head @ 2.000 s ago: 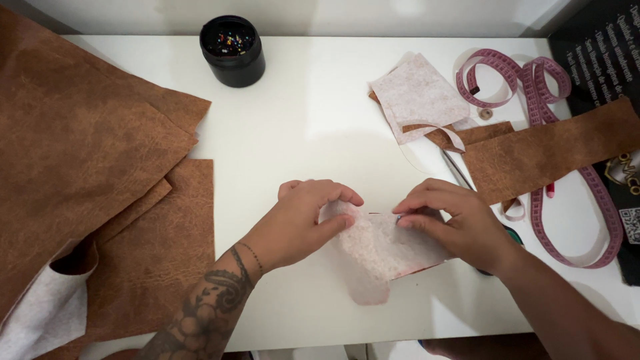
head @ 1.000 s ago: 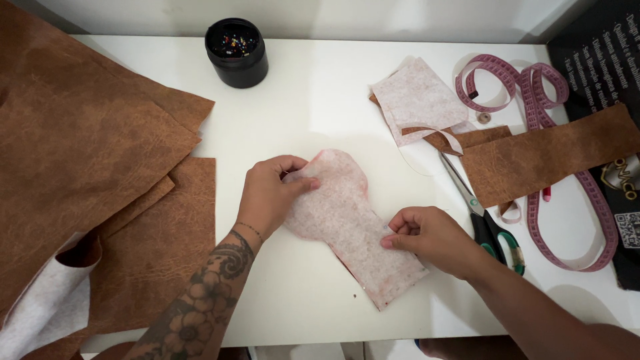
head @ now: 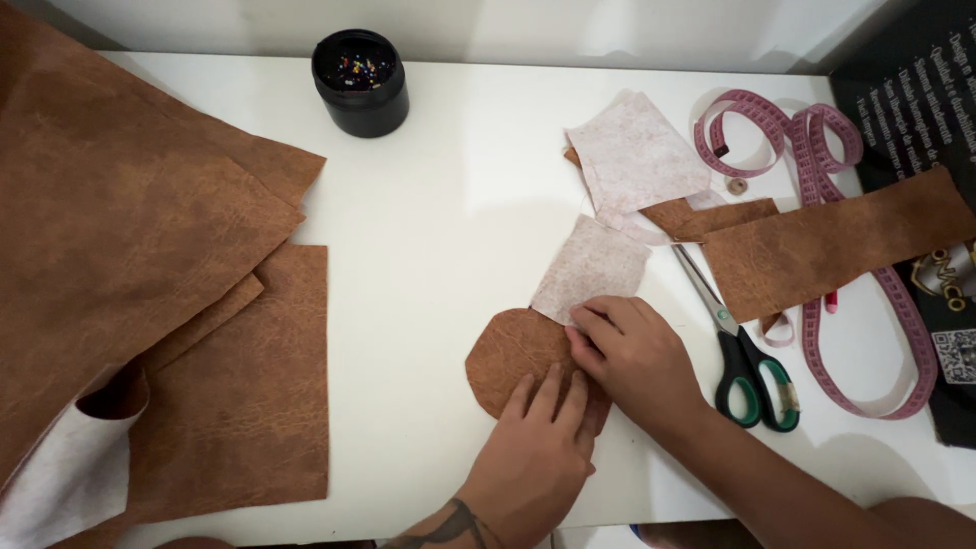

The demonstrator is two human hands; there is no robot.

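A brown leather-like piece with a rounded end (head: 507, 362) lies on the white table. My left hand (head: 537, 450) rests on its lower part, fingers spread. Above it a rectangular flap with its pale fabric backing up (head: 595, 267) meets the rounded part's upper edge. My right hand (head: 637, 354) has thumb and fingertips together at the flap's lower right corner, where the two parts meet. The rest of the brown piece shows partly beneath both hands. Scissors with black and green handles (head: 740, 358) lie to the right of my right hand.
Large brown leather-like sheets (head: 252, 381) cover the left side. A black jar of colored-head pins (head: 366, 99) stands at the back. At right are a pale-backed scrap (head: 637, 156), a brown strip (head: 831, 244), a pink tape measure (head: 812, 343), a small round disc (head: 736, 186) and a black printed box (head: 915, 99).
The piece lay pale side up between my hands a second ago; its brown face now shows at the rounded part, with the rectangular part folded away from me. My left hand has moved right.
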